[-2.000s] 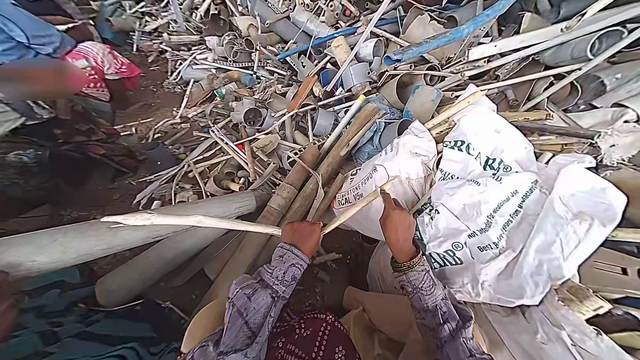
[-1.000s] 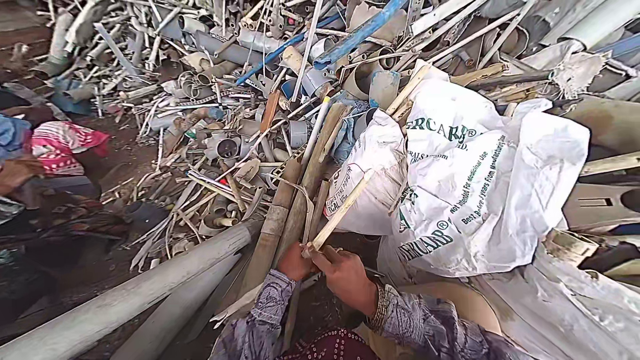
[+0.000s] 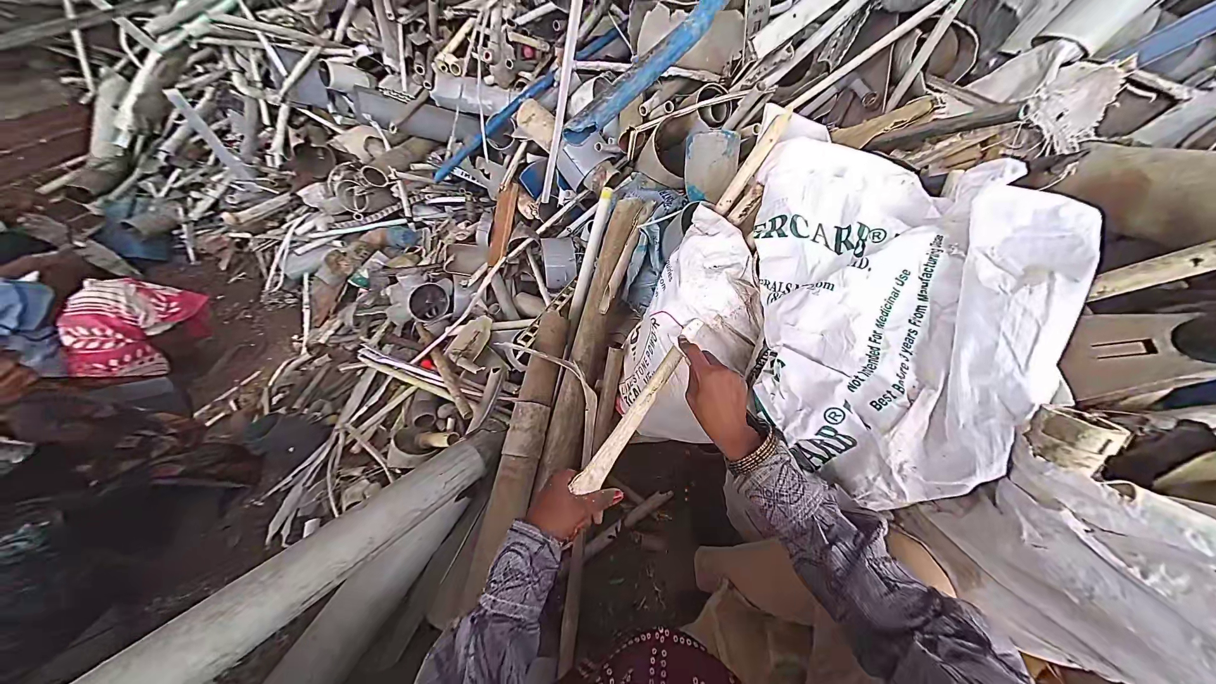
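Note:
A pale, narrow stick or pipe strip (image 3: 632, 413) slants between my two hands, its material not clear. My left hand (image 3: 567, 505) is closed around its lower end. My right hand (image 3: 719, 397) is at its upper end, fingers bent against it; part of the grip is hidden. Just behind the strip lies a smaller white woven sack (image 3: 708, 285). A larger white printed sack (image 3: 912, 332) spreads out to the right of my right hand, close to the wrist with a bracelet.
Long grey pipes (image 3: 313, 579) lie at lower left, beside brown tubes (image 3: 527, 418) standing at a slant. Scrap pipe pieces (image 3: 380, 180) heap up beyond. A blue split pipe (image 3: 651, 66) crosses the heap. Part of a person in patterned red cloth (image 3: 123, 328) is at the left.
Two seconds ago a long pale piece extended left from my left hand; that stretch no longer shows there. My hands were together one second ago and are now apart, the right one farther up the strip.

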